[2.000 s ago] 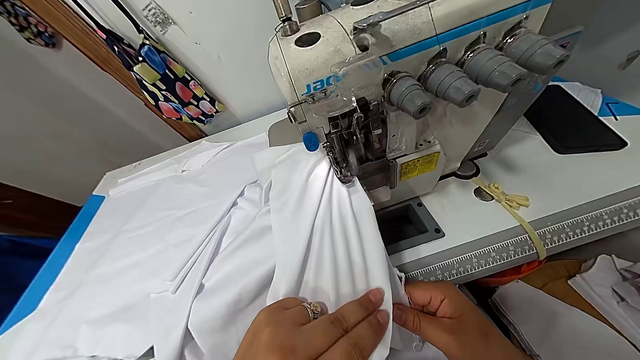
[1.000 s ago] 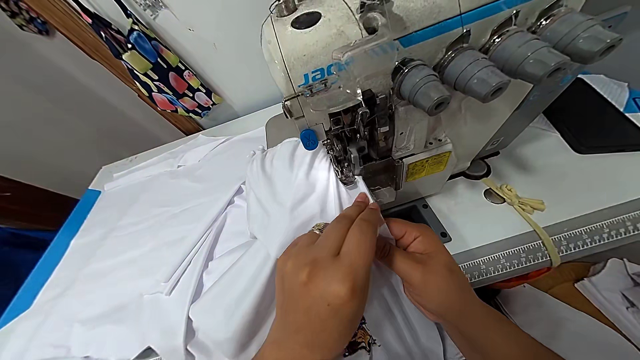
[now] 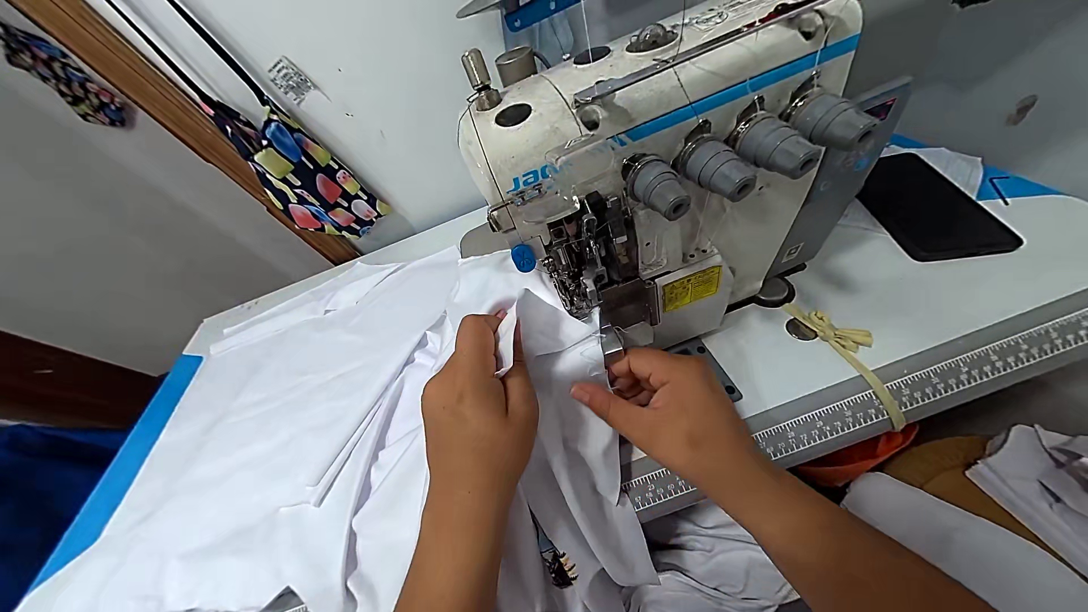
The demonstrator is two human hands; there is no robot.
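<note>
White fabric (image 3: 289, 450) spreads over the table and reaches the presser foot area of a Jack overlock sewing machine (image 3: 654, 144). My left hand (image 3: 480, 399) pinches a raised fold of this fabric between thumb and fingers, just left of and below the needle area. My right hand (image 3: 654, 395) is at the fabric's right edge, beside the front of the machine; its fingers are curled and partly hidden, so whether they grip the edge cannot be told. A small dark print (image 3: 557, 565) shows on the cloth below my hands.
A black phone (image 3: 939, 208) lies on the table right of the machine. A measuring tape strip (image 3: 850, 408) runs along the front edge, with a yellow tie (image 3: 850, 340) over it. More white cloth (image 3: 943, 527) lies below at the right. A patterned cloth (image 3: 310, 174) hangs at upper left.
My hands, close together on the cloth a second ago, are now apart, with the left holding up a fold. The earlier flat, stretched cloth at the needle area is now folded back.
</note>
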